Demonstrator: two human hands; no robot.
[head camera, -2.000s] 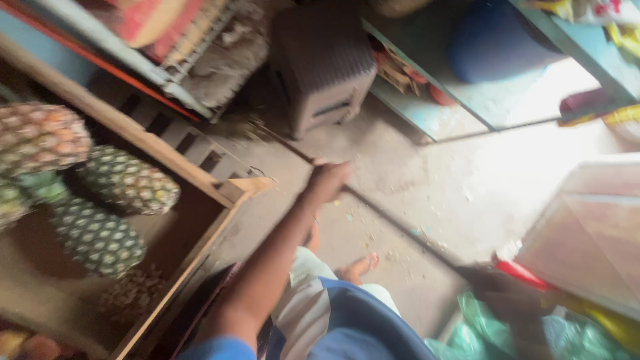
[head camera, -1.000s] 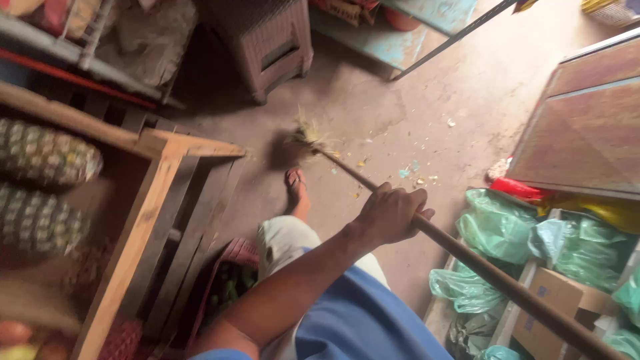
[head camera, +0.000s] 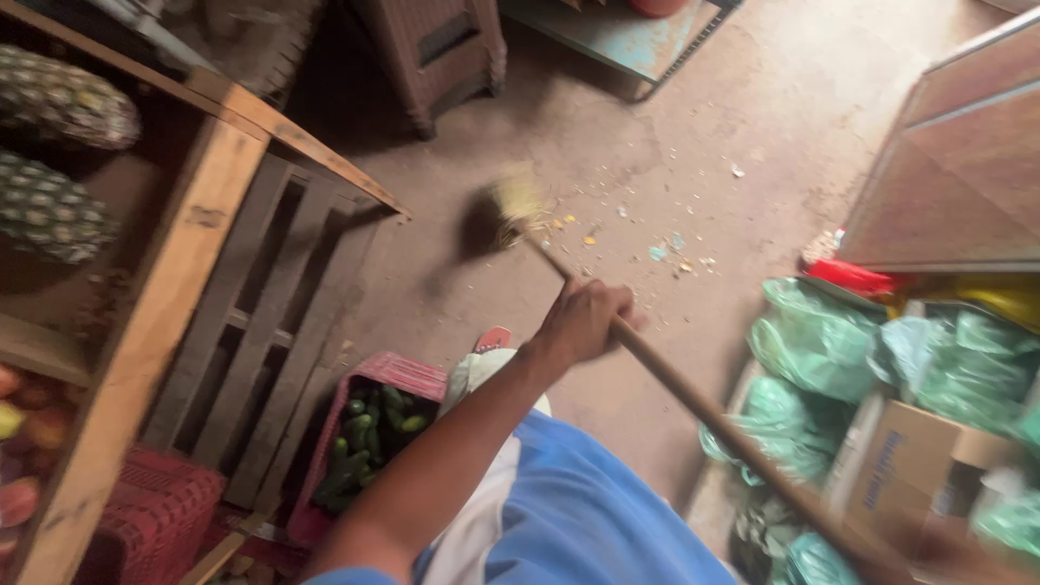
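My left hand (head camera: 585, 321) is closed around the wooden handle of a straw broom (head camera: 691, 386), below the middle of its length. The straw head (head camera: 516, 195) is blurred and lies over the concrete floor, a dark shadow beside it. Close to the bristles are scattered small scraps (head camera: 662, 250), some blue-green, yellow and white. At the bottom right, the upper handle runs into a blurred skin-toned shape, my right hand (head camera: 946, 548), which appears closed around it; its fingers are not distinct.
A wooden stand with pineapples (head camera: 53, 211) and a slatted pallet (head camera: 268, 325) are on the left. A pink crate of cucumbers (head camera: 325, 455) sits near my legs. A brown plastic stool (head camera: 447, 49) and shelf (head camera: 642, 41) stand ahead. Green bags (head camera: 812, 341) and a cardboard box (head camera: 910, 463) lie right.
The broom head, near the stool two seconds ago, is now farther from it, beside the scattered scraps. My left hand still grips the handle. The view has shifted.
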